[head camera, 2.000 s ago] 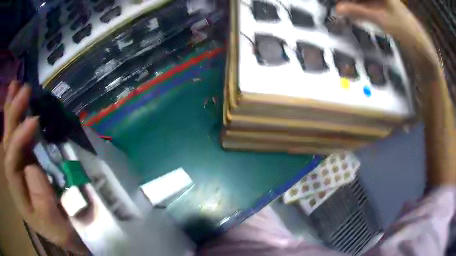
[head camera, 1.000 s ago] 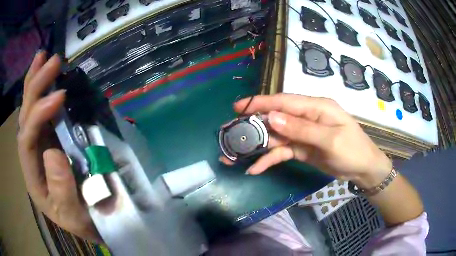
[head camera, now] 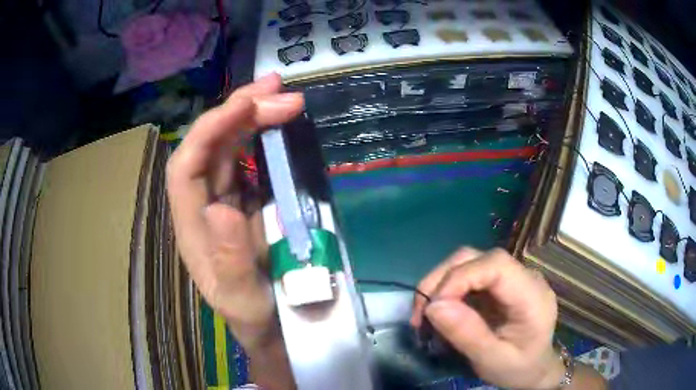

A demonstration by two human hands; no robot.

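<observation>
The white machine [head camera: 324,346] stands in front of me with a green tape band [head camera: 327,253], a white end block [head camera: 307,285] and a grey-blue bar [head camera: 285,190] on top. My left hand [head camera: 229,213] curves around the machine's left side and far end, fingers apart; whether it grips it is unclear. My right hand [head camera: 488,316] pinches a thin black lead wire [head camera: 397,285] right of the machine. The wire runs left towards the white end block. The speaker is mostly hidden under my right hand, a dark blur.
A foam speaker tray [head camera: 574,221] on cardboard layers stands at right, another foam tray [head camera: 427,51] on black wrapped trays [head camera: 366,107] at the back. Cardboard [head camera: 88,259] stands at left, pink cloth [head camera: 160,46] far left. A white block lies partly hidden beside the machine.
The view has turned left, so the machine sits nearer the middle. My right hand has brought the speaker, taken from the right tray area, close to the machine, its lead now stretched towards the end block.
</observation>
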